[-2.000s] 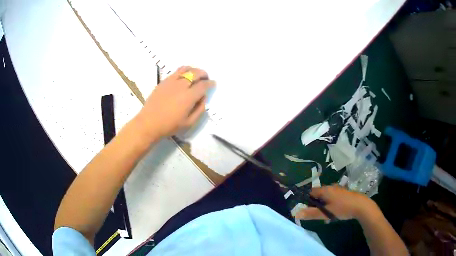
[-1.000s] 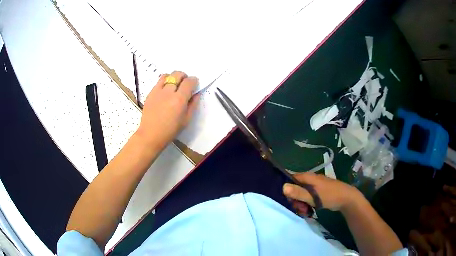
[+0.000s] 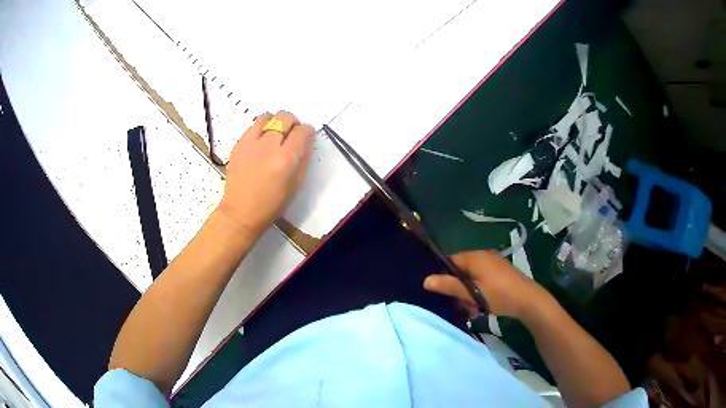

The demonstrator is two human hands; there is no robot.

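Note:
The white paper pattern (image 3: 342, 56) with thin black lines covers the table. My left hand (image 3: 269, 163), with a yellow ring, lies flat on it, pressing it down; the fingertips are near a short line. My right hand (image 3: 497, 285) holds the tailor's shears (image 3: 398, 211) by their black handles. The long blades cross the red table edge and look closed or nearly closed; their tip is on the paper just right of my left fingers. Dark fabric (image 3: 350, 267) hangs below the table edge.
A dark bar (image 3: 146, 203) and a thin dark strip (image 3: 208, 119) lie on the paper at the left. A ragged brown edge (image 3: 159, 100) crosses it. White scraps (image 3: 561, 191), a clear plastic bag (image 3: 593, 243) and a blue handle-shaped object (image 3: 667, 211) lie at the right over the green floor.
The shears have moved up and left towards my left hand, and their blades have come together. My right hand has moved with them. My left hand stays on the paper.

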